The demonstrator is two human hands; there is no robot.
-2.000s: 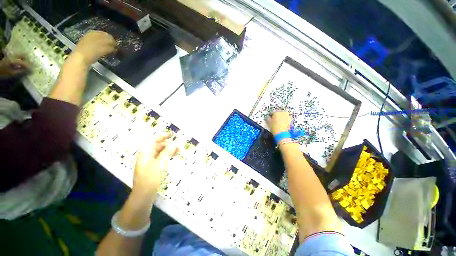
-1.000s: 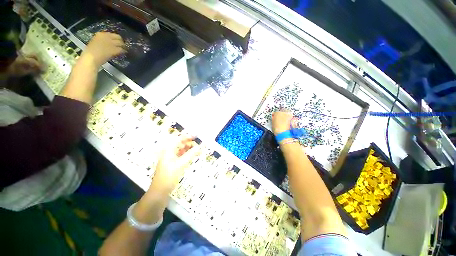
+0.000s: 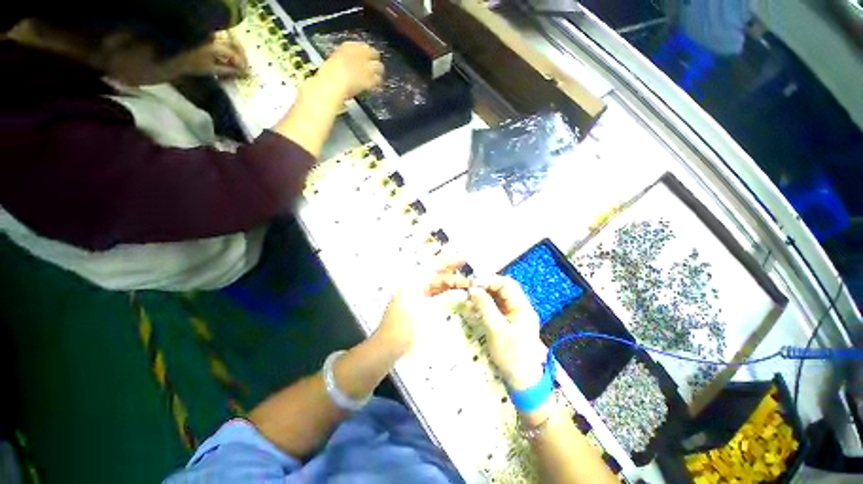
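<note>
My left hand point(image 3: 416, 307), with a white wristband, is over the row of cream circuit boards point(image 3: 355, 227), its fingers curled. My right hand point(image 3: 506, 331), with a blue wrist strap and cord, is beside it. The fingertips of both hands meet above the boards. Whatever is between them is too small and blurred to tell. The black three-section parts bin lies just right of my right hand, with blue components point(image 3: 544, 282), dark components point(image 3: 589, 345) and speckled grey components point(image 3: 632, 406).
A white tray point(image 3: 776, 317) with scattered leaded components lies at the right. Yellow block components point(image 3: 752, 449) fill a black bin at the lower right. Dark shiny bags point(image 3: 516, 156) lie beyond the boards. Another person's maroon sleeve point(image 3: 189, 194) and hand reach toward a black bin point(image 3: 416, 118) at upper left.
My right hand has left the white tray and come to the boards, meeting my left hand. The view has turned, so bins and tray sit further right and lower. More of the other person shows.
</note>
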